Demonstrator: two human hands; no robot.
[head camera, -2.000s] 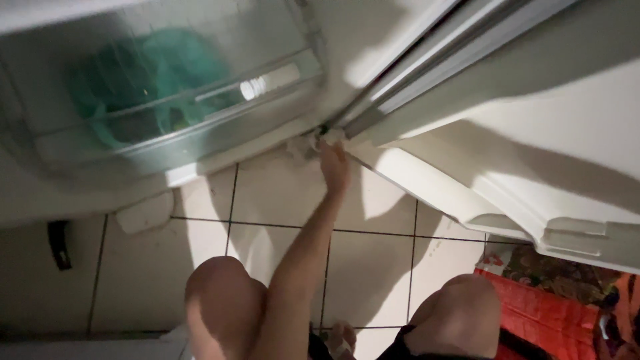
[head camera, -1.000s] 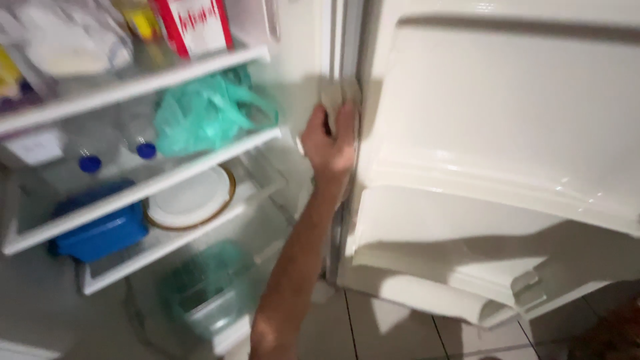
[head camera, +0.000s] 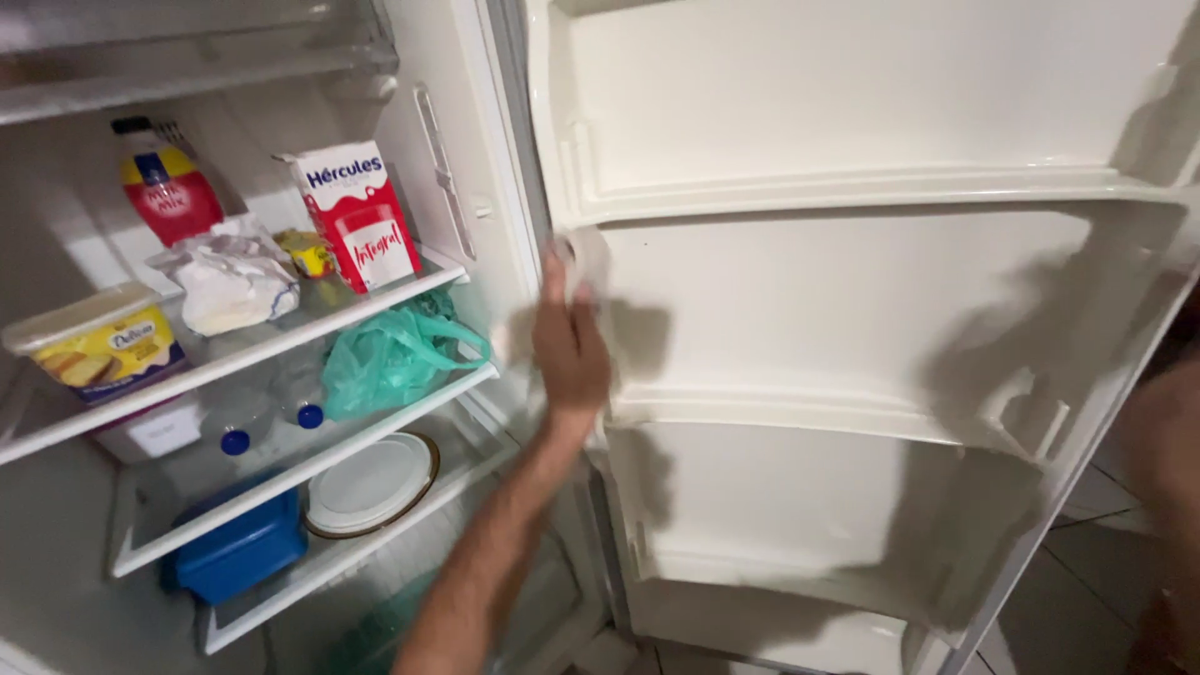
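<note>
My left hand (head camera: 570, 361) reaches up from the bottom of the view and holds a crumpled pale cloth or paper (head camera: 583, 255) at its fingertips. It is at the hinge-side edge of the open refrigerator door (head camera: 797, 309), beside the grey door gasket (head camera: 514, 112). The hand and cloth are blurred, so their exact contact with the door edge cannot be told. My right hand is not in view; a blurred patch of bare skin (head camera: 1162, 469) shows at the right edge, but which body part it is cannot be told.
Left are refrigerator shelves (head camera: 309, 370) with a red and white carton (head camera: 361, 220), a red bottle (head camera: 169, 192), a margarine tub (head camera: 103, 342), a green plastic bag (head camera: 394, 361), a blue container (head camera: 244, 544) and a lidded round dish (head camera: 370, 483). Floor tiles (head camera: 1078, 572) show lower right.
My left hand has moved from the bottom corner of the door opening up along the hinge side, with the pale cloth or paper. The view has swung upward to the shelves.
</note>
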